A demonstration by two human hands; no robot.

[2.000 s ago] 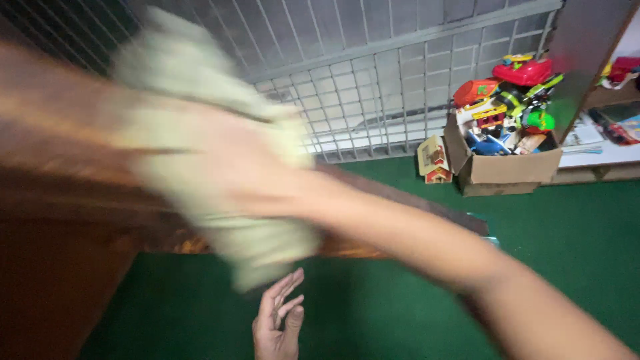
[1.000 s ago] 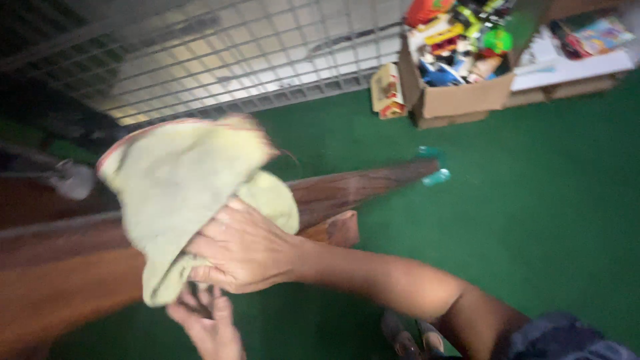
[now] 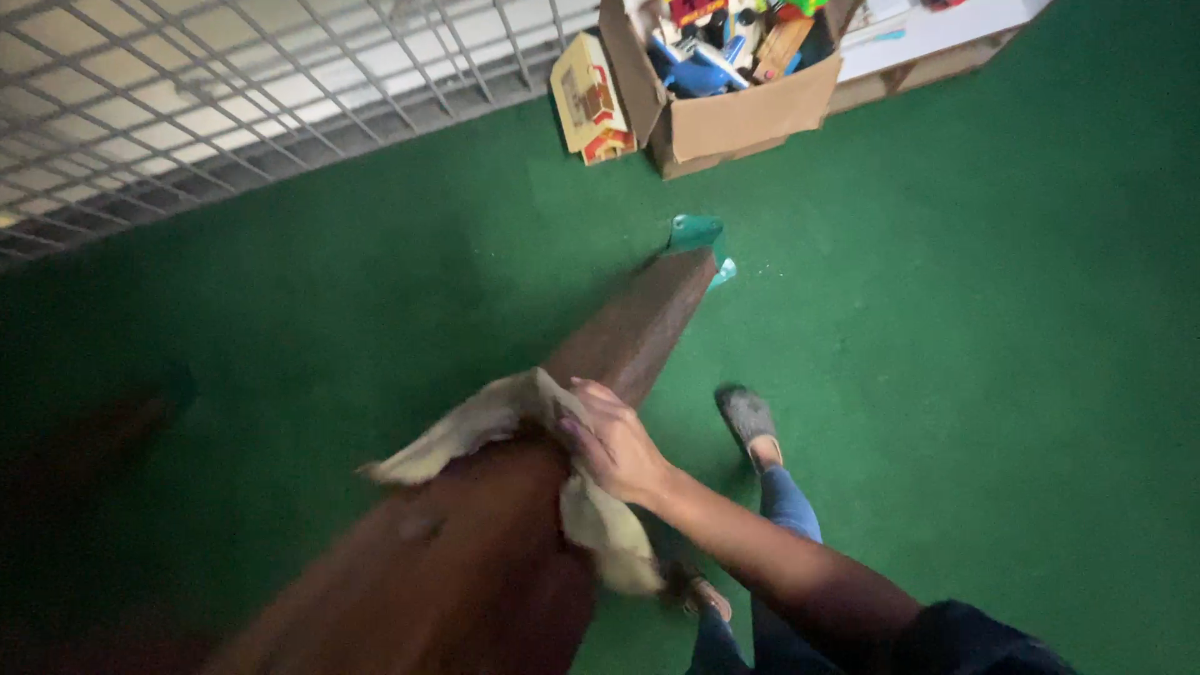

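My right hand (image 3: 619, 445) grips a pale yellow-green cloth (image 3: 609, 534), pressing it against a brown wooden leg or post (image 3: 642, 323). The cloth drapes over the wood, one end hanging to each side of my hand. Nearer to me the brown wood (image 3: 459, 553) is broader and blurred, with a small pale spot on its surface. The far end of the leg meets the green floor at a teal piece (image 3: 696, 232), whose kind I cannot tell. My left hand is outside the view.
A cardboard box of toys (image 3: 750, 122) stands on the green floor (image 3: 984, 328), beside a toy house (image 3: 591, 98). A metal mesh (image 3: 309, 84) runs along the upper left. A low white shelf (image 3: 937, 37) is at upper right. My feet, one in a grey shoe (image 3: 745, 412), are right of the wood.
The cloth, bunched and raised in the earlier frames, now lies around the wooden leg under my right hand. My left hand has left the view. The view has shifted downward.
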